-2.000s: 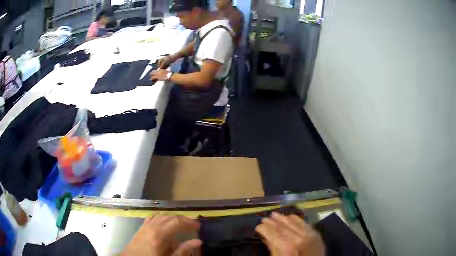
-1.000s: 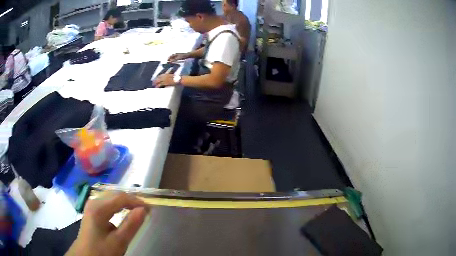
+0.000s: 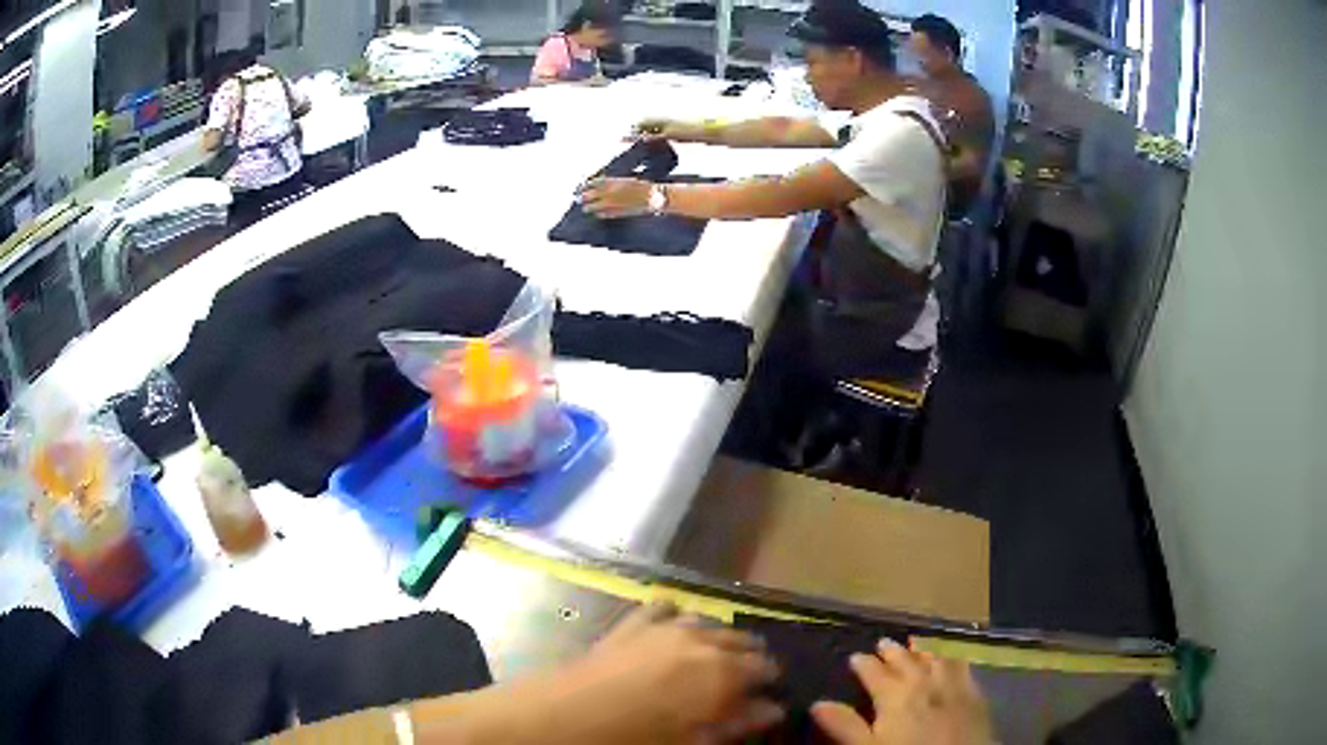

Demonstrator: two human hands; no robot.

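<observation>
A black fabric piece (image 3: 812,662) lies on the metal work plate (image 3: 560,629) against the yellow strip (image 3: 582,571) and the long bar. My left hand (image 3: 677,677) rests on its left part, fingers slightly blurred. My right hand (image 3: 905,702) presses on its right part, cut off by the lower edge. Both palms face down. Another black piece (image 3: 1121,716) lies at the plate's right end. Green end brackets (image 3: 434,553) sit at both bar ends.
A bagged red-orange pot (image 3: 488,415) stands in a blue tray (image 3: 364,480); a second stands at far left. A squeeze bottle (image 3: 230,502), black fabric pile (image 3: 328,335) and stacks lie on the white table. Beyond the bar are a brown board (image 3: 873,546) and a person working (image 3: 873,175).
The view has turned left. My left hand has moved from the bar's left end onto a black piece now under both hands. My right hand has come into view. The plate's middle was bare one second ago.
</observation>
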